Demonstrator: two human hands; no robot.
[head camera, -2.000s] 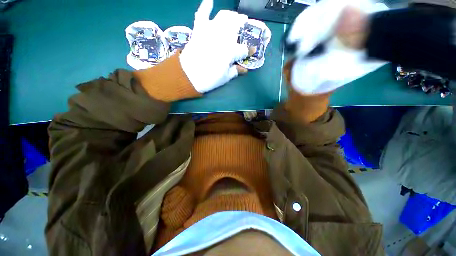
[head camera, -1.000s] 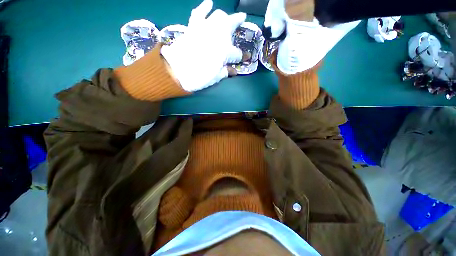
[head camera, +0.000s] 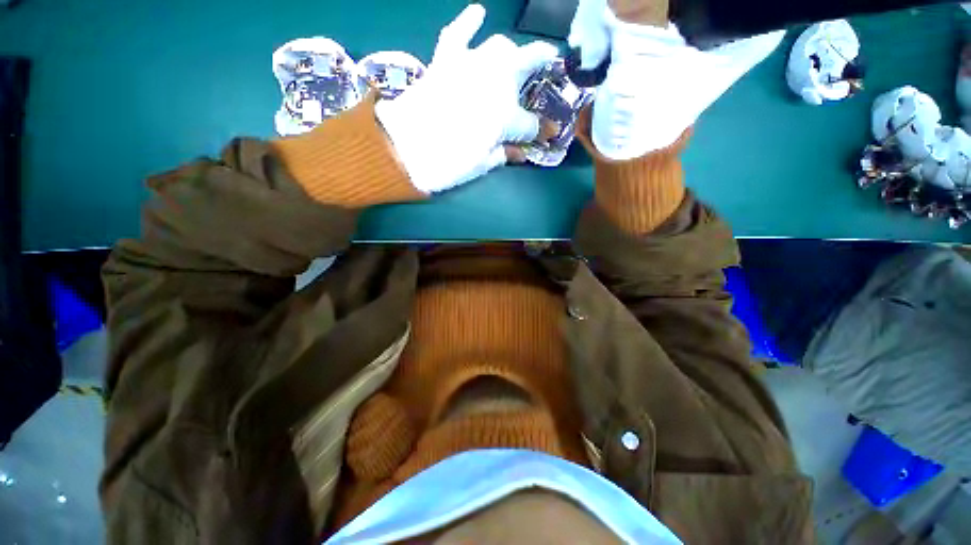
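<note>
My gloved left hand (head camera: 458, 112) has its fingers on a white housing (head camera: 552, 115) with dark and metal parts in its open side, on the green mat. The thumb points up and away from it. My gloved right hand (head camera: 644, 91) is right beside the housing, closed around the electric screwdriver (head camera: 788, 16), a thick black cylinder running off the top right. The driver tip and any screw are hidden. More open white housings (head camera: 316, 87) stand left of my left hand, partly behind my sleeve.
A white housing (head camera: 822, 62) with a dark part stands at the right. A cluster of white shells (head camera: 937, 149) with brown-black shiny pieces lies at the far right. A dark grey object (head camera: 545, 16) is at the top edge. The green bench's front edge runs below my hands.
My right hand and the screwdriver have come left from further right to the housing. The housing at my left fingers now sits tilted. The view has shifted slightly.
</note>
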